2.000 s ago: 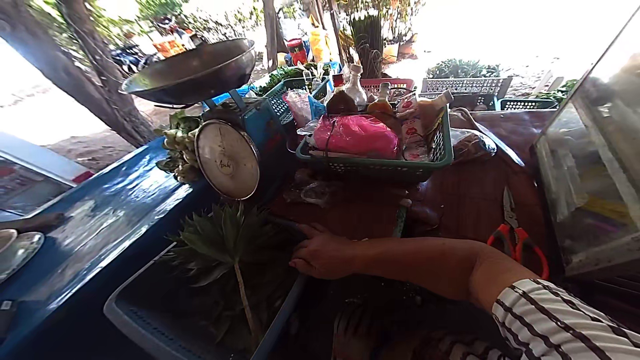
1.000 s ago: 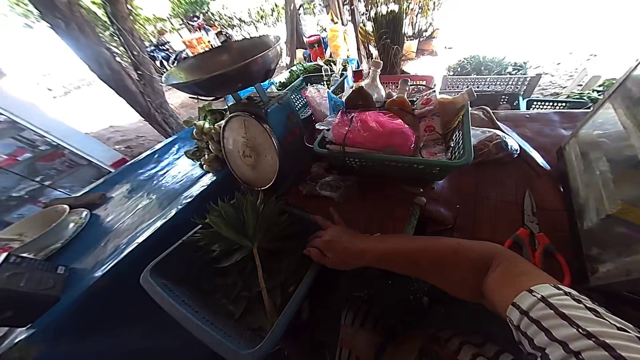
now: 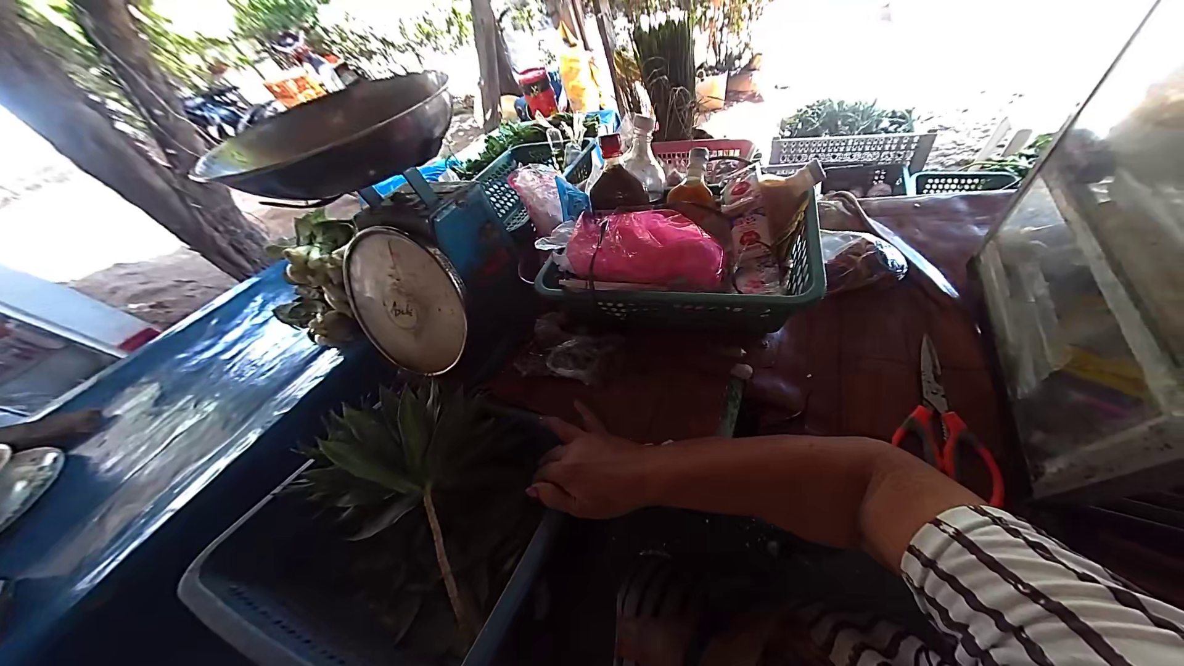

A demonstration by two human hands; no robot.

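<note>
My right hand (image 3: 592, 467), below a striped sleeve, rests at the near right rim of a blue-grey plastic basket (image 3: 217, 606). Its fingers are apart, and no object shows in them. Inside the basket lies a leafy green plant top (image 3: 407, 453) with a pale stalk, among dark leaves. A dim shape low in the middle may be my left hand (image 3: 643, 601); its fingers and anything it holds are lost in shadow. Red-handled scissors (image 3: 945, 435) lie to the right of my right forearm. Small crumpled clear plastic bags (image 3: 573, 359) are beyond my right hand.
A dial scale (image 3: 405, 301) with a metal pan (image 3: 328, 139) stands behind the basket. A green basket (image 3: 680, 310) holds bottles and a pink bag (image 3: 646, 250). A glass-sided case (image 3: 1091, 305) is at right; a blue table (image 3: 199, 398) with a plate (image 3: 28, 481) is at left.
My right hand stays at the basket rim throughout. The view shifts sideways between frames.
</note>
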